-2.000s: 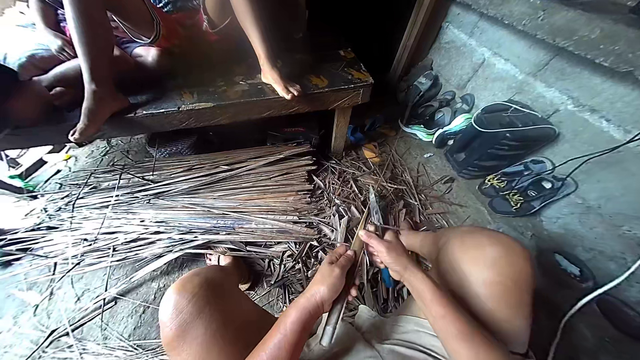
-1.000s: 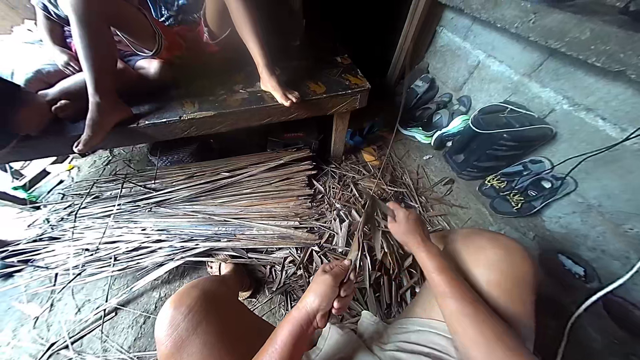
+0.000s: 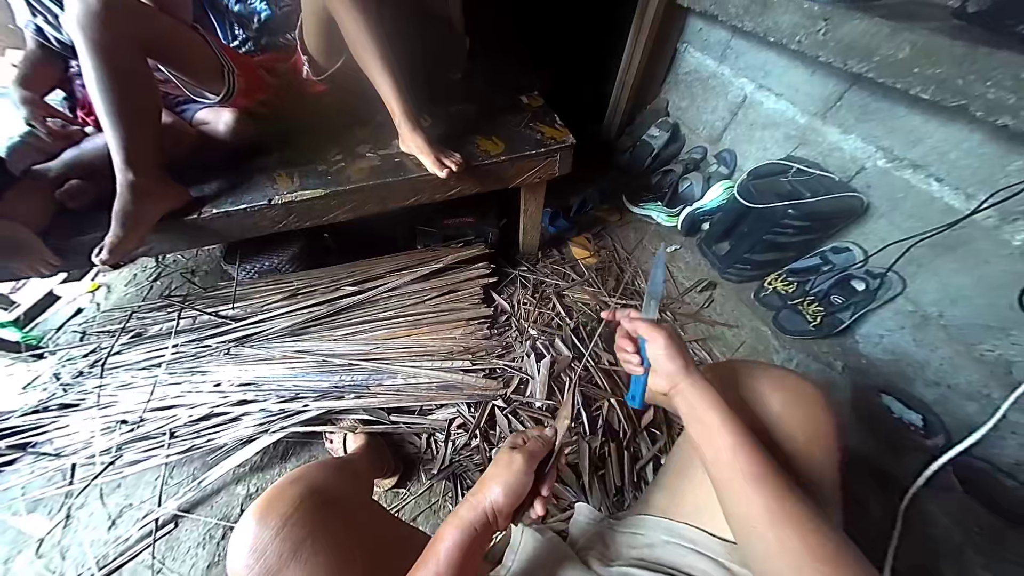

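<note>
My right hand (image 3: 658,356) is closed around the blue handle of a knife (image 3: 654,284), its blade tilted up and away from me. Between my knees, my left hand (image 3: 520,472) grips a dry brown leaf strip (image 3: 564,420) whose pointed end sticks up past the fingers. The knife and the held strip are apart. Below and beyond both hands lies a heap of short leaf scraps (image 3: 596,384). A broad layer of long, thin dry strips (image 3: 360,336) spreads over the floor to the left.
People sit on a worn wooden bench (image 3: 336,188), their bare legs hanging over its edge. Along the concrete block wall at right stand shoes (image 3: 680,196), a black bag (image 3: 780,216) and sandals (image 3: 832,292). A white cable (image 3: 936,468) runs down at the lower right.
The right hand with the knife has moved away from the left hand, and the blade now points upward. Two seconds ago both hands were close together over a piece of dry material.
</note>
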